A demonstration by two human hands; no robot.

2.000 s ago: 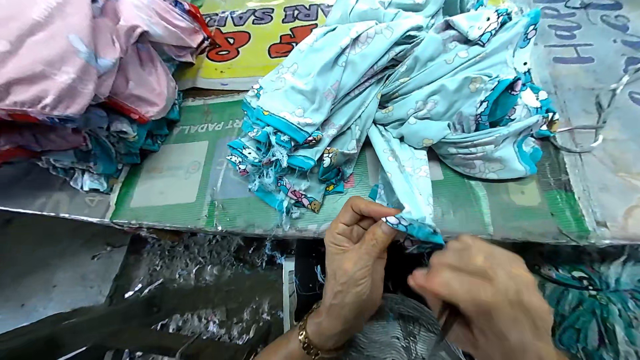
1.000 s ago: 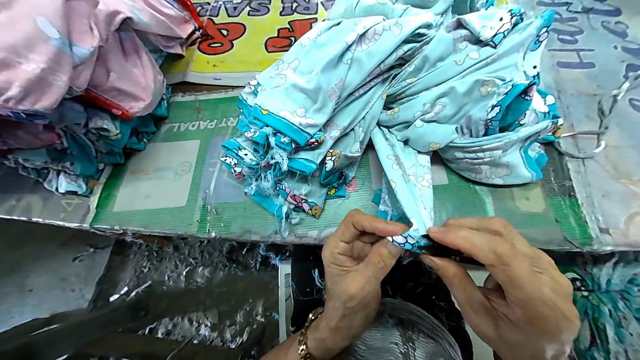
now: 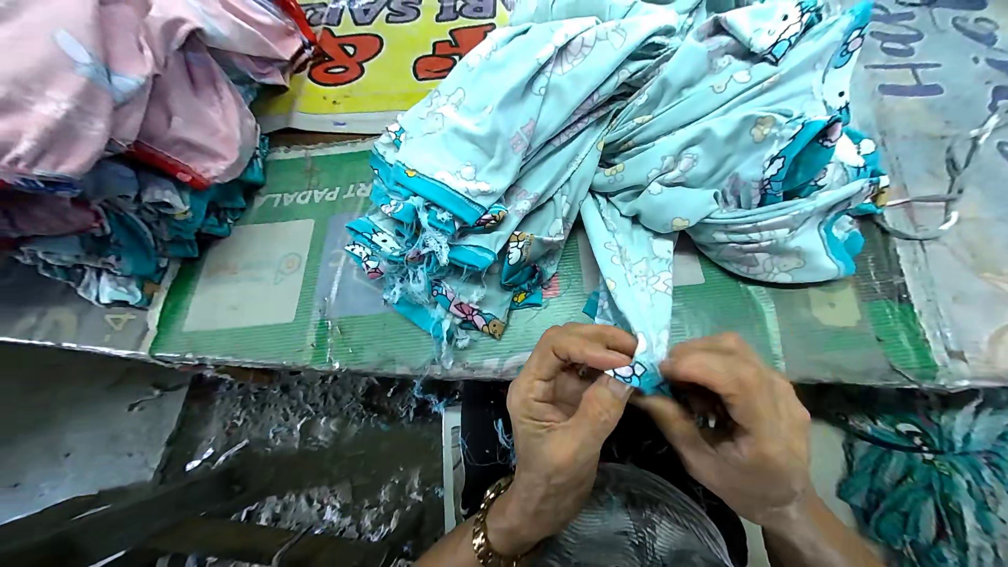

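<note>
A pile of light-blue printed garments (image 3: 520, 118) with teal trim lies on the table, loose threads (image 3: 429, 252) hanging from its left side. One narrow fabric piece (image 3: 630, 268) comes down from the pile to the table's front edge. My left hand (image 3: 567, 417), with a gold bracelet at the wrist, pinches the left side of its teal printed end (image 3: 642, 374). Against the right side of that same end are the thumb and fingers of my right hand (image 3: 732, 425). Whether a small tool sits inside the right hand's curled fingers cannot be told.
Pink garments (image 3: 71, 87) are heaped over teal ones (image 3: 130, 228) at the left. Green and yellow printed sheets (image 3: 252, 276) cover the tabletop. A white cord (image 3: 921, 232) lies at the right. Below the edge are a bundle of teal cloth strips (image 3: 906, 480) and scattered scraps (image 3: 315, 441).
Two seconds ago my right hand was blurred and slightly apart from the cloth end; it has since come up against it. My left hand keeps its pinch.
</note>
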